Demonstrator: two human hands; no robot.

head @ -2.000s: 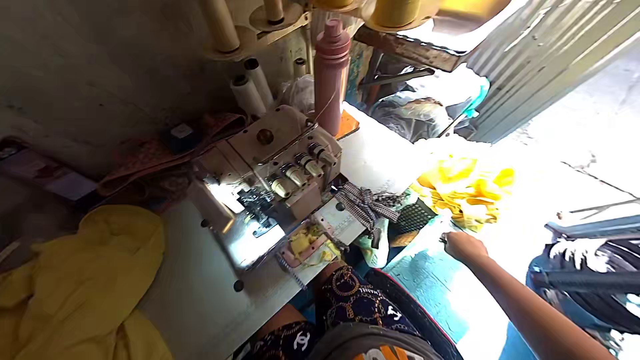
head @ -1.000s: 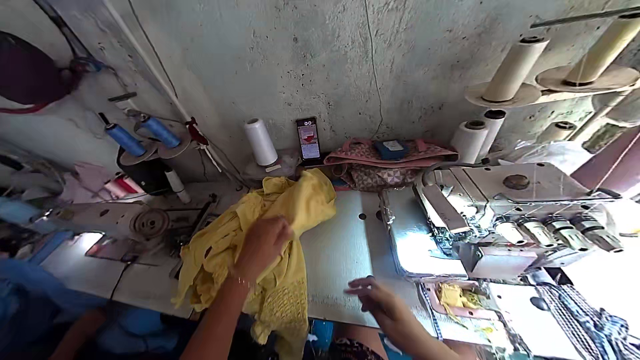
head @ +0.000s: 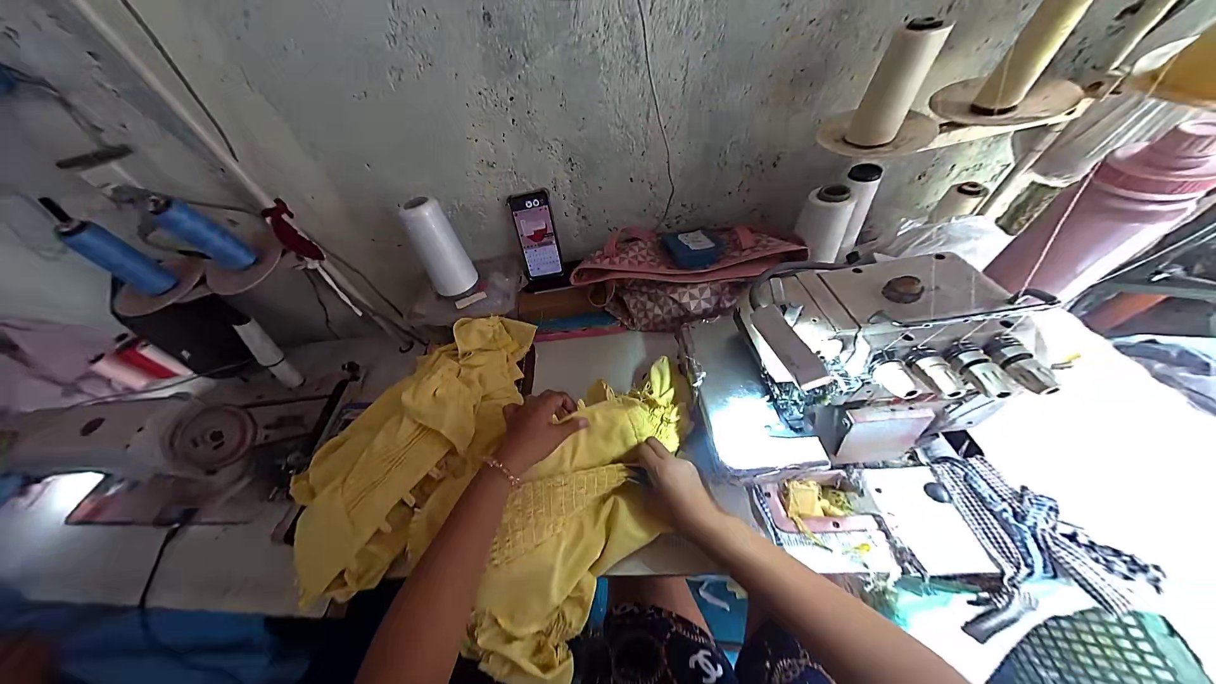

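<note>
A yellow garment (head: 570, 513) with gathered and smocked parts lies across the table edge and hangs down at the front. My left hand (head: 541, 427), with a bracelet at the wrist, grips its upper part. The fingers of my right hand (head: 670, 475) pinch its right side, close to a gathered edge. More yellow cloth (head: 408, 446) is heaped to the left of my left hand. Right of the garment stands an overlock sewing machine (head: 893, 323) with its lamp lit; its needle area is beside the cloth, not touching my hands.
Another sewing machine (head: 209, 427) stands at the left. Along the wall are a white thread cone (head: 439, 247), a propped phone (head: 537, 237) and a pink bag (head: 684, 275). Cream thread cones (head: 898, 85) rise behind the overlock machine. Checked fabric strips (head: 1035, 532) lie at the right.
The view has swung left from the overlock side. Since one second ago, my right hand has taken hold of the yellow garment, which is now spread further right, toward the overlock machine.
</note>
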